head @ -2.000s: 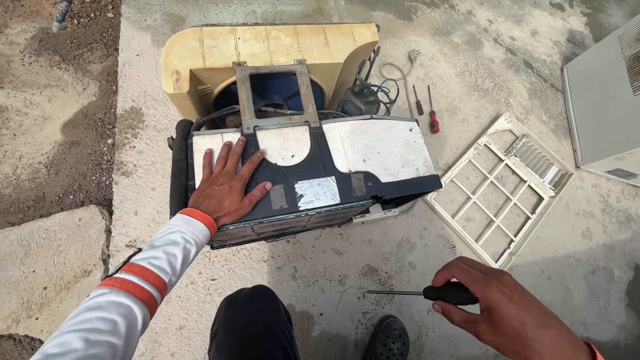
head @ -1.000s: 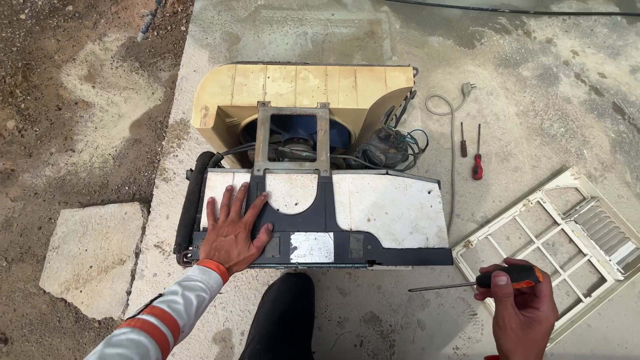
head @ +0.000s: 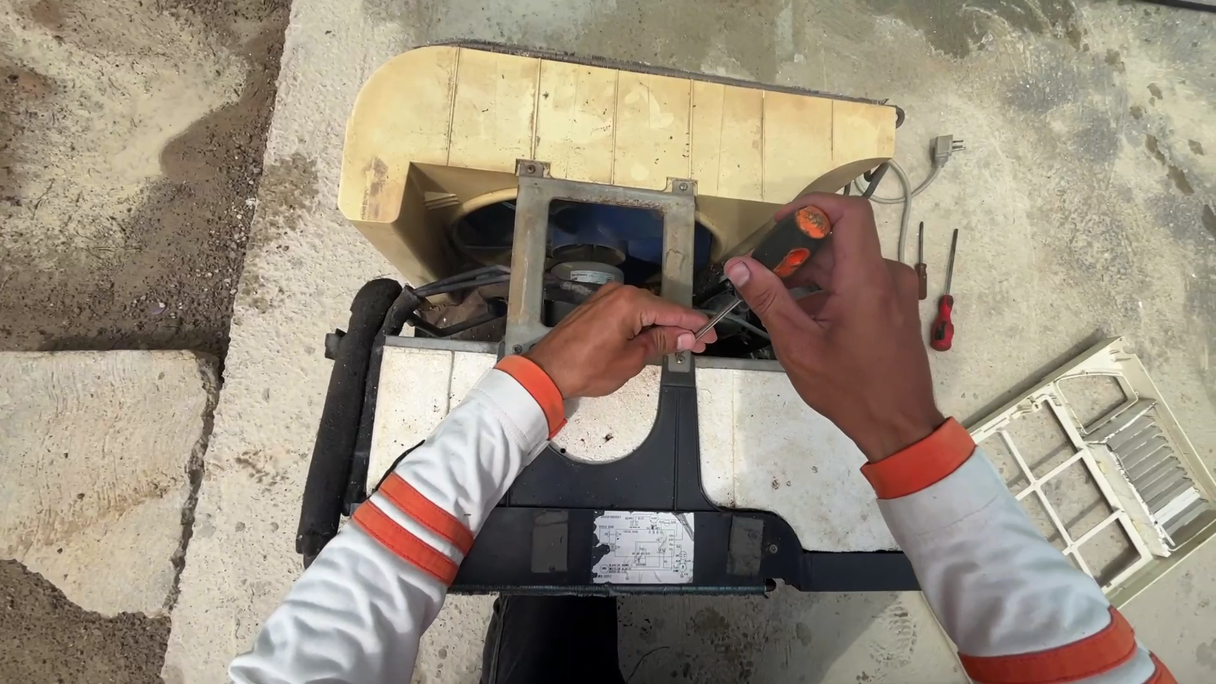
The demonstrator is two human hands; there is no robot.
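Note:
A window air conditioner's opened chassis lies on the concrete, with a yellowed plastic housing (head: 608,114) at its far side and white foam (head: 798,446) at the near side. A metal bracket (head: 528,256) spans the two. My right hand (head: 845,313) grips the black and orange handle of a screwdriver (head: 784,242), whose shaft slants down to the left. At the bracket's right leg, the fingertips of my left hand (head: 617,337) pinch the shaft near its tip. The tip itself is hidden by those fingers. Behind the bracket show a motor (head: 587,275) and a blue fan shroud.
Two more screwdrivers, one with a red handle (head: 942,323), lie right of the unit near a power plug (head: 943,149). A cream plastic front grille (head: 1092,456) rests at the right. A foam-wrapped pipe (head: 347,418) runs along the unit's left side. A concrete slab (head: 95,465) lies farther left.
My left hand has left the foam and black frame and now holds the screwdriver's shaft. My right hand has brought the screwdriver from the lower right up to the bracket. The view is closer.

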